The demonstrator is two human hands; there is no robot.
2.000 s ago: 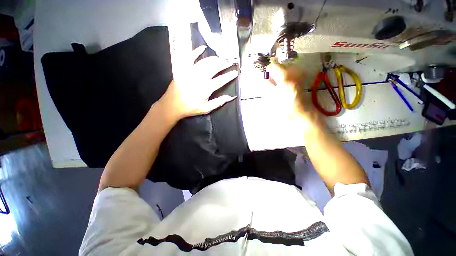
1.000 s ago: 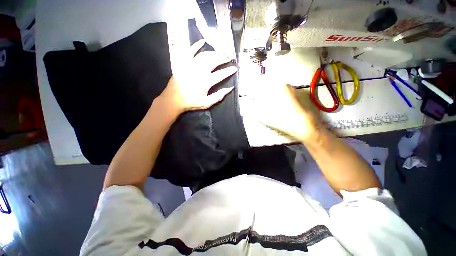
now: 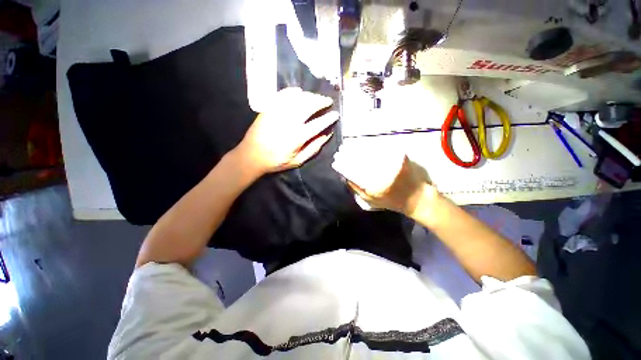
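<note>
The black garment [image 3: 162, 126] lies spread over the left of the table, and its right part runs beneath the sewing machine [image 3: 485, 42] and down toward my lap. My left hand [image 3: 292, 133] lies on the garment, palm down, close to its right edge and below the needle area, holding nothing. My right hand [image 3: 383, 176] is at the garment's right edge near the table front, fingers curled and closed on the edge; glare washes out its fingertips. The contact of needle and cloth is lost in the glare.
Shears with a red and a yellow handle [image 3: 461, 137] lie right of my right hand. Blue pens [image 3: 568, 140], a white stick [image 3: 618, 148] and a dark red-black device [image 3: 613, 171] lie at the right end. A printed ruler [image 3: 531, 183] runs along the table's near edge [image 3: 485, 195].
My right hand has moved from near the machine head down and left to the garment's right edge, and its fingers have closed. My left hand has slid slightly toward me, its fingers closer together.
</note>
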